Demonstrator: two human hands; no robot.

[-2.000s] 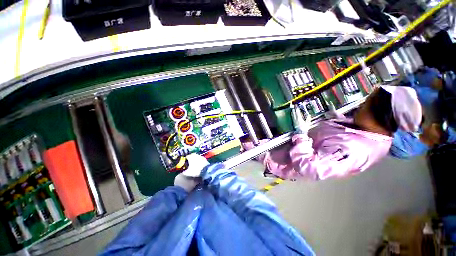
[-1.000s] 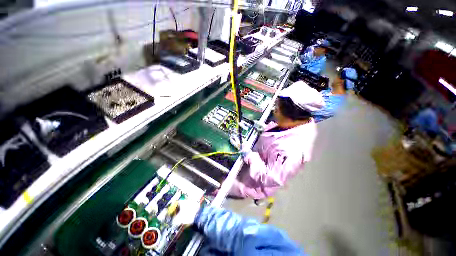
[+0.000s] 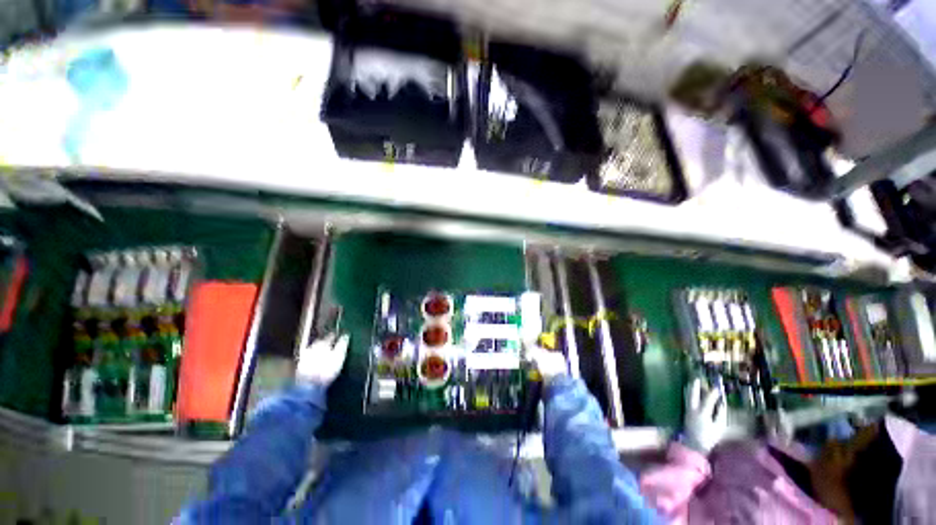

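Observation:
A green populated circuit board (image 3: pixel 411 354) with several red-orange ringed coils and white blocks lies on the green carrier (image 3: pixel 431 256) in front of me. My left hand (image 3: pixel 323 359), in a white glove, is left of the board at the carrier's left edge; it is blurred, and whether it holds anything is unclear. My right hand (image 3: pixel 547 361), also gloved, is at the board's right edge. A yellow piece (image 3: pixel 548 338) shows at its fingertips, and a dark cable-like strip hangs below it. Its grip is too blurred to tell.
Another board (image 3: pixel 128 344) and a red-orange sheet (image 3: pixel 218 351) lie left. Silver rollers (image 3: pixel 603 344) separate the carriers. A coworker's gloved hand (image 3: pixel 705 415) is at a board (image 3: pixel 720 333) on the right. Black bins (image 3: pixel 395 128) and a tray of small pieces (image 3: pixel 636 152) stand behind.
The view has swung back from the line on the right to the board in front. Both my hands now show, apart at either side of the board.

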